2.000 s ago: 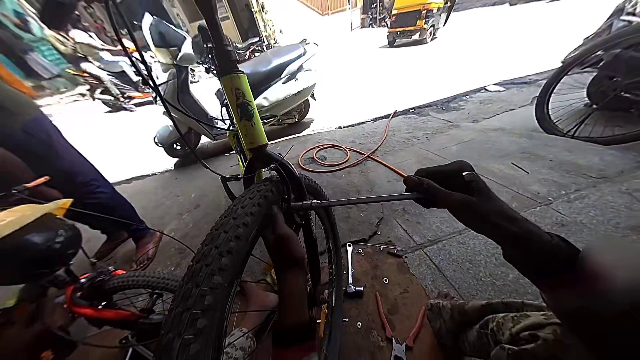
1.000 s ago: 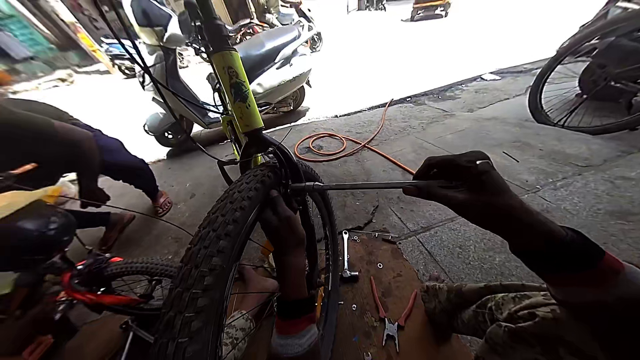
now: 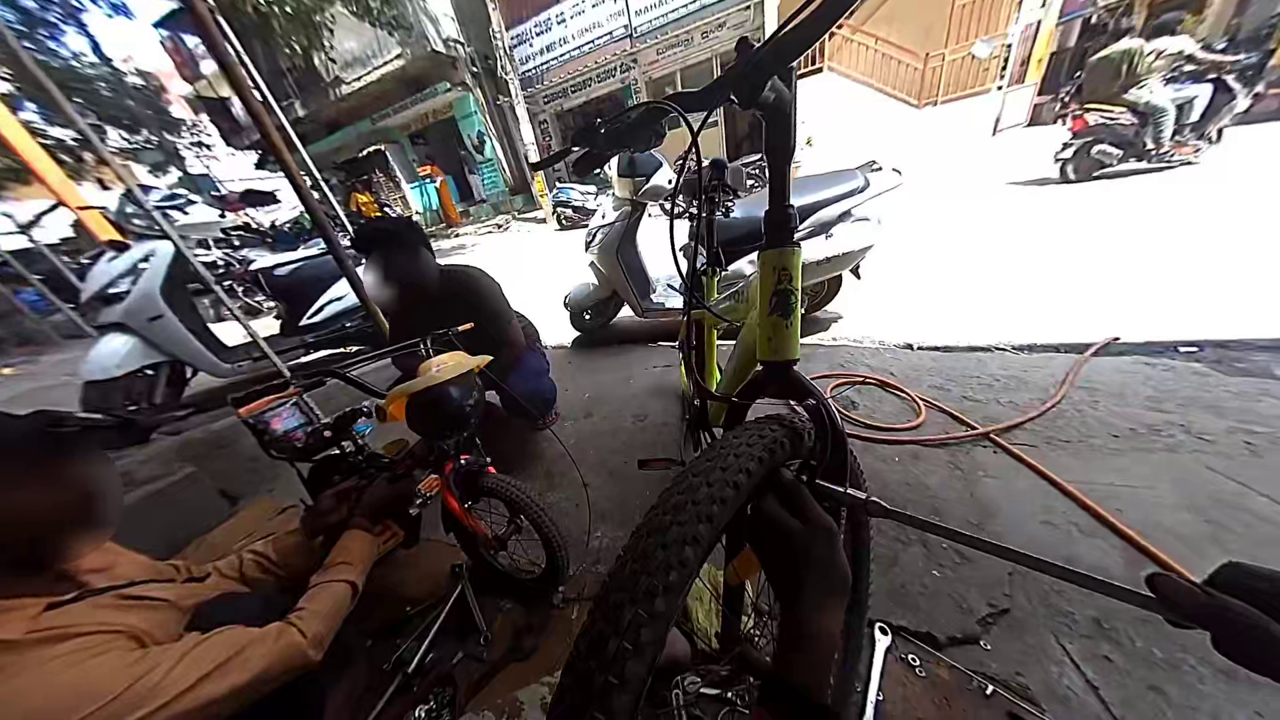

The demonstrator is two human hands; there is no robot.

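A yellow-green bicycle frame's head tube (image 3: 779, 305) stands upright before me, above a knobby front tyre (image 3: 680, 545). My left hand (image 3: 800, 550) reaches up behind the tyre at the fork; what its fingertips touch is hidden. At the right edge my right hand (image 3: 1220, 610) is closed on the end of a long metal tool (image 3: 1000, 545), which slants up left to the fork (image 3: 820, 420) just beside my left hand. A combination wrench (image 3: 879, 660) and several small washers (image 3: 913, 662) lie low, right of the tyre.
An orange hose (image 3: 1040, 465) curls over the pavement on the right. At left, a person in a tan shirt (image 3: 240, 620) works at a small bicycle with an orange fork (image 3: 460, 500), and another person (image 3: 480, 320) crouches behind it. A parked scooter (image 3: 740, 240) stands beyond the bicycle.
The view has swung left and up. My hands remain at the fork and on the long tool, whose far end now sits lower at the right. The pliers seen earlier are out of view.
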